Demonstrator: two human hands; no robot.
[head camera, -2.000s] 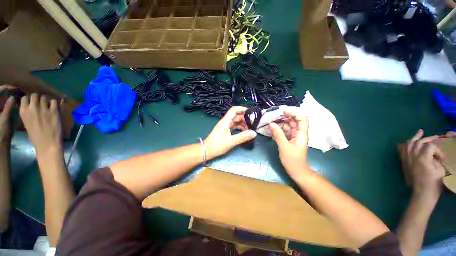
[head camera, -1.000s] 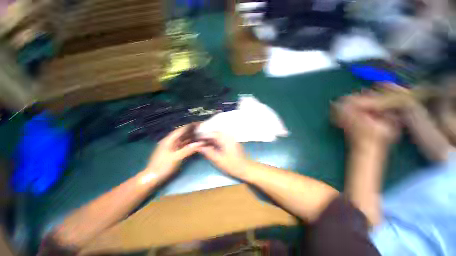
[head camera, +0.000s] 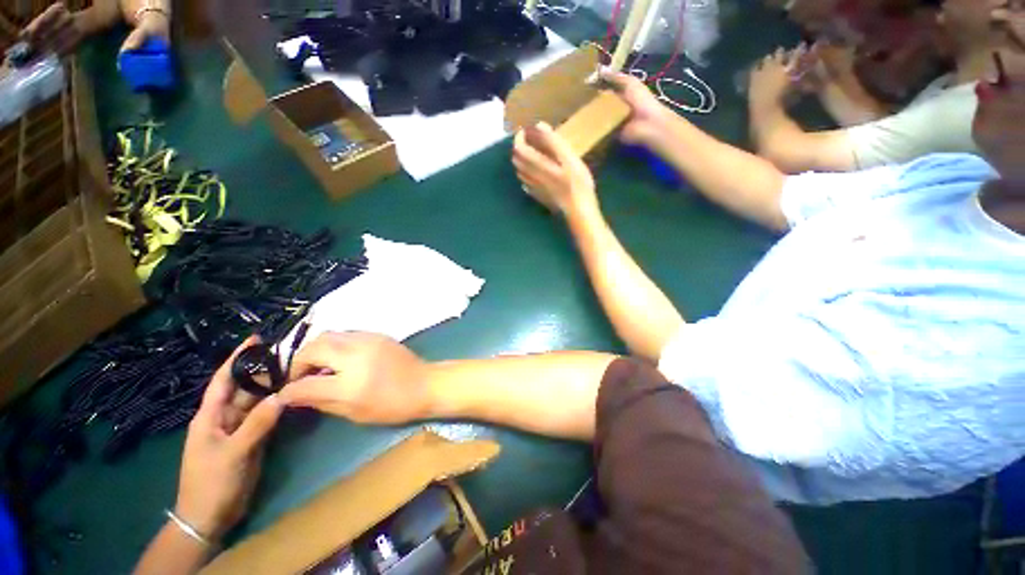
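Observation:
My left hand (head camera: 225, 432) holds a small coiled black cable (head camera: 256, 368) between thumb and fingers. My right hand (head camera: 348, 376) pinches the cable's end beside the coil, with a dark tip standing up by the fingers. A pile of black cables (head camera: 214, 303) lies on the table beyond my hands. A white cloth (head camera: 393, 286) lies just behind my right hand. An open brown mailer box (head camera: 337, 505) is below my hands at the near edge, with grey and dark items inside; it is partly cut off by the frame.
A partitioned carton (head camera: 107, 253) stands at left, beside yellow-and-black strips (head camera: 163, 202). Another open box (head camera: 365, 166) stands beyond the cloth, near black parts (head camera: 438, 56) on a white sheet (head camera: 438, 140). A person in light blue (head camera: 854, 326) at right holds a box (head camera: 592, 121).
The view has swung right, bringing the neighbour and far boxes into sight. My hands still hold the coil close together. The neighbour's hands now hold an open box.

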